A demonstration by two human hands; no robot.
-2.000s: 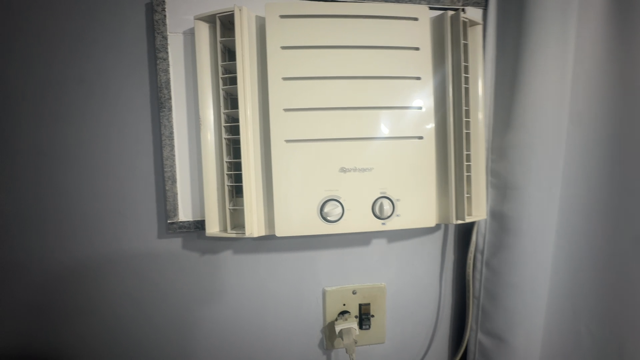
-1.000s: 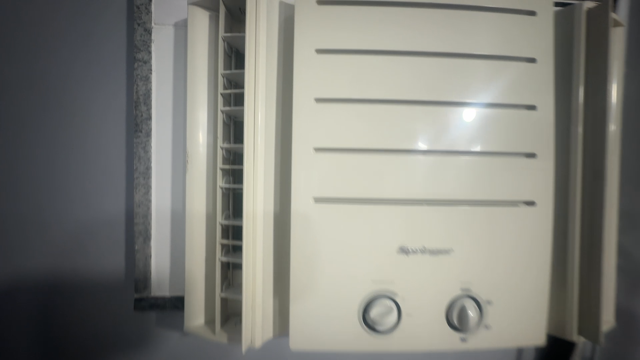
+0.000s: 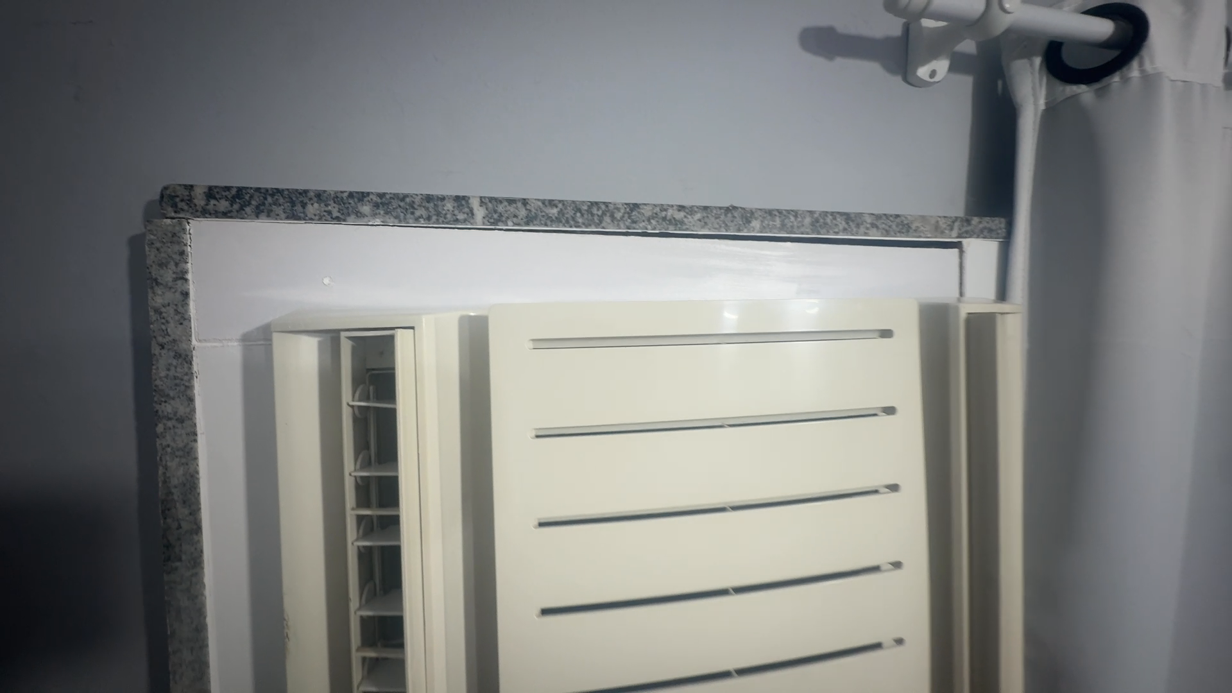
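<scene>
Neither my left hand nor my right hand is in view. A cream plastic window air conditioner fills the lower middle, set in a wall opening. Its front panel has several horizontal slots. On its left side a tall air outlet shows small horizontal louvers. The outlet on the right side is seen edge-on, its inside dark. The lower part of the unit lies below the frame.
A speckled grey granite frame borders the opening, with a white filler panel inside it. At the right hangs a pale curtain by a dark ring on a white rod.
The view has moved up and closer, so the knobs, and the outlet and plug seen at first, are out of frame. The granite top edge and the curtain rod have come into view.
</scene>
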